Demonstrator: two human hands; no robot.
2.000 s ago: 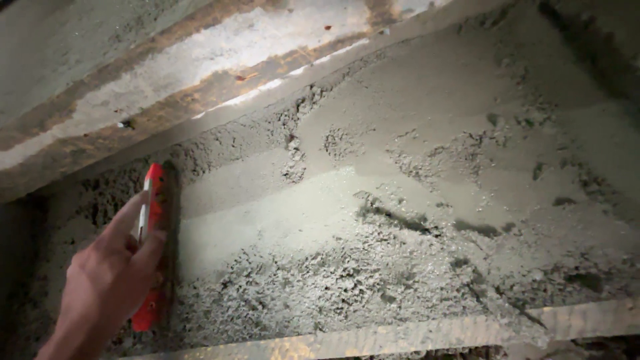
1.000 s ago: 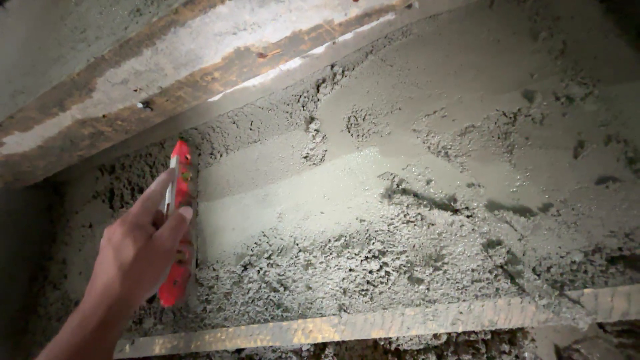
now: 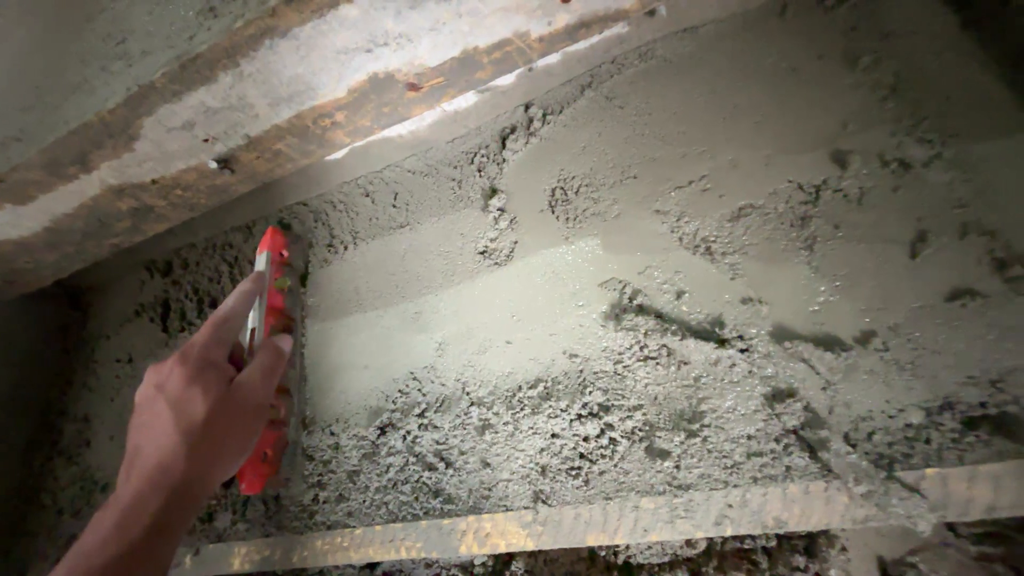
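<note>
My left hand (image 3: 196, 400) reaches in from the lower left, fingers and thumb closed around a long red hand tool with a light grey grip part (image 3: 274, 296). The tool stands nearly upright in the view, its grey straight edge along the right side, against wet grey mortar. To its right, a smooth light band of mortar (image 3: 384, 344) starts at that edge. Below this band the mortar (image 3: 512, 448) is rough and crumbly. Part of the tool is hidden by my fingers. My right hand is not in view.
A stained beam or board (image 3: 304, 104) with a small metal fastener (image 3: 220, 166) runs diagonally above the mortar. A mortar-smeared straight strip (image 3: 480, 534) borders it below. Dark gouges (image 3: 672, 320) mark the mortar on the right. Deep shadow lies at the left.
</note>
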